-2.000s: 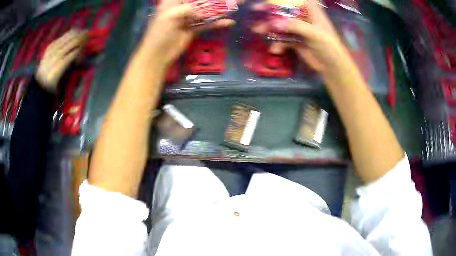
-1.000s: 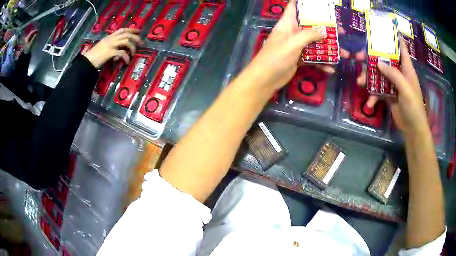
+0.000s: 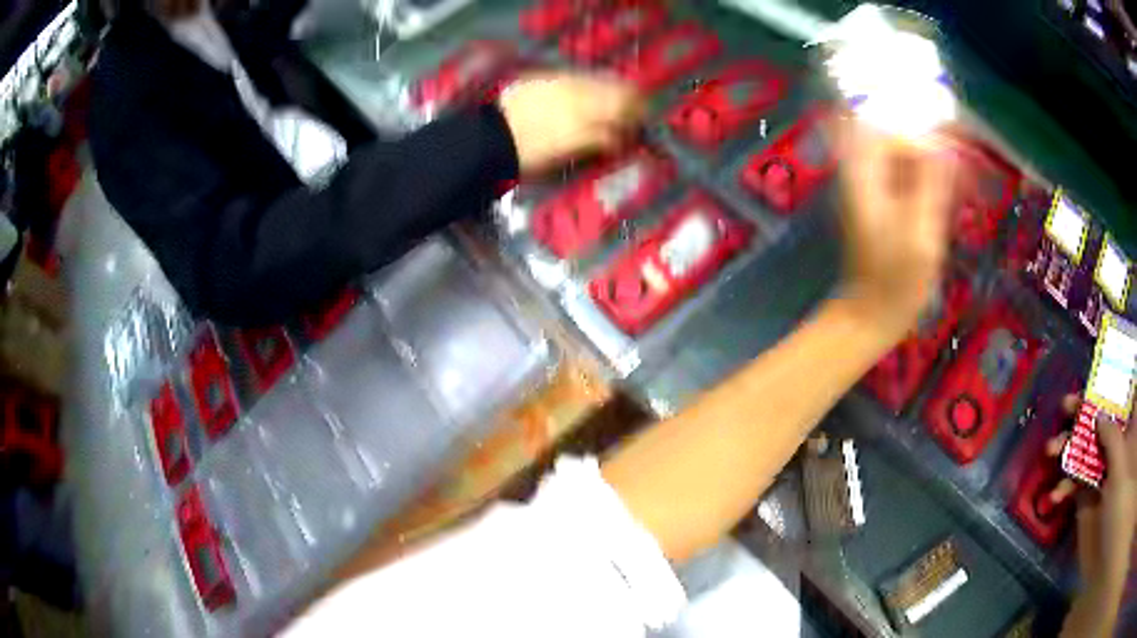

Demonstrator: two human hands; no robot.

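My left hand [image 3: 898, 218], blurred, is raised over the clear tray with its fingers around a phone, whose upper part is washed out by white glare [image 3: 892, 75]. My right hand [image 3: 1097, 499], partly cut off by the right edge, holds a red keypad phone [image 3: 1103, 399] upright, its yellow-framed screen lit. Below the hands, red phones [image 3: 983, 380] lie face down in the tray's pockets. Dark batteries with a white strip lie near the bench edge, one [image 3: 825, 484] beside my forearm and another [image 3: 925, 583] further right.
A neighbouring worker's hand [image 3: 567, 122] in a dark sleeve is over a tray of face-down red phones [image 3: 673, 262] at upper centre. A greyish tray [image 3: 436, 418] with several red phones lies lower left. Phones with lit screens [image 3: 1067, 224] stand at the right.
The view has swung left, so the bench and trays appear further right. My left hand has moved apart from my right, and glare now covers its phone. My right hand still holds its phone.
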